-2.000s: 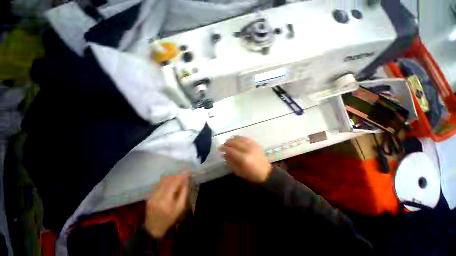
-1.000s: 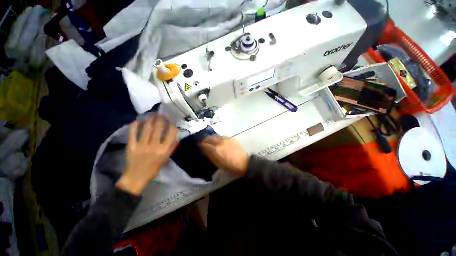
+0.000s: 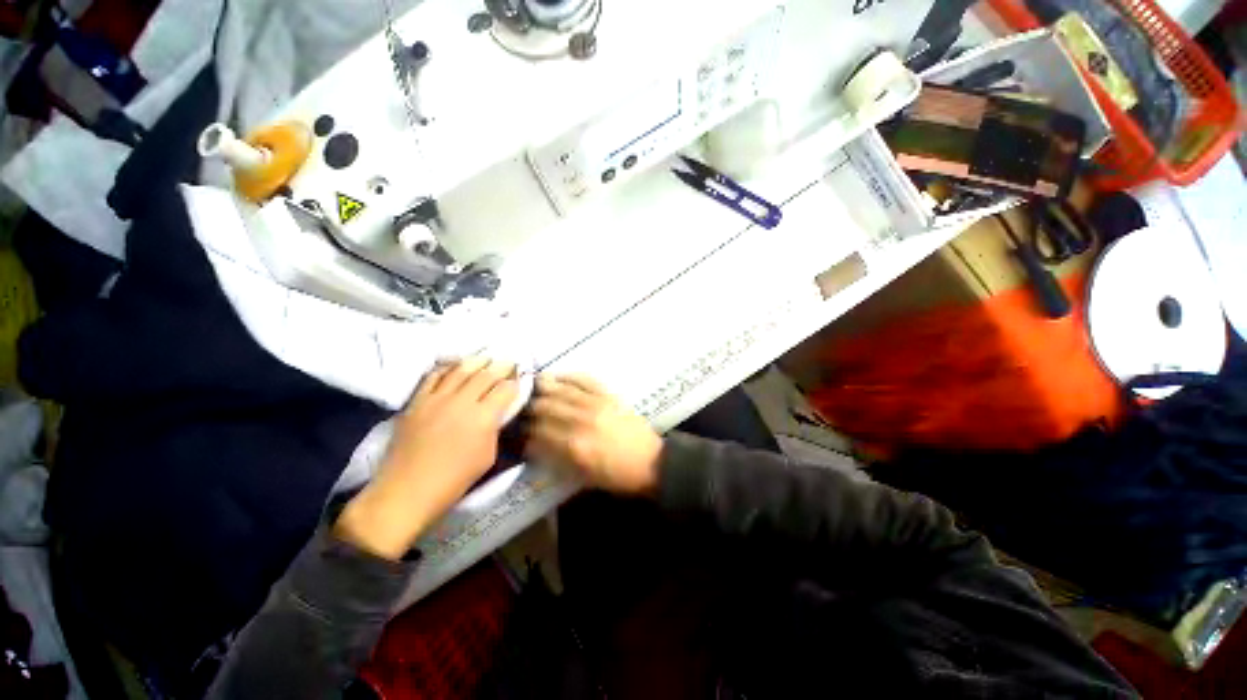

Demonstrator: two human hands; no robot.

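The navy and white garment piece point(image 3: 178, 397) lies over the left end of the sewing machine bed, and its white quilted part point(image 3: 308, 321) runs up to the presser foot point(image 3: 472, 285). My left hand point(image 3: 445, 445) lies on the fabric edge in front of the needle area, fingers together. My right hand point(image 3: 588, 431) is beside it, fingertips at the same edge near a bit of navy fabric. The fingertips partly hide the edge. The white sewing machine point(image 3: 547, 157) stands behind both hands.
Purple snips point(image 3: 729, 189) lie on the bed. A white tray point(image 3: 889, 185) at right holds a smartphone point(image 3: 985, 140). Beyond are an orange-red basket point(image 3: 1187, 82), black-handled scissors point(image 3: 1050, 246), a white roll point(image 3: 1157, 308), orange cloth point(image 3: 944, 376) and dark fabric.
The view is closer to the needle area. My left hand has come down from above the fabric to its edge, beside my right hand. The navy flap is now mostly covered.
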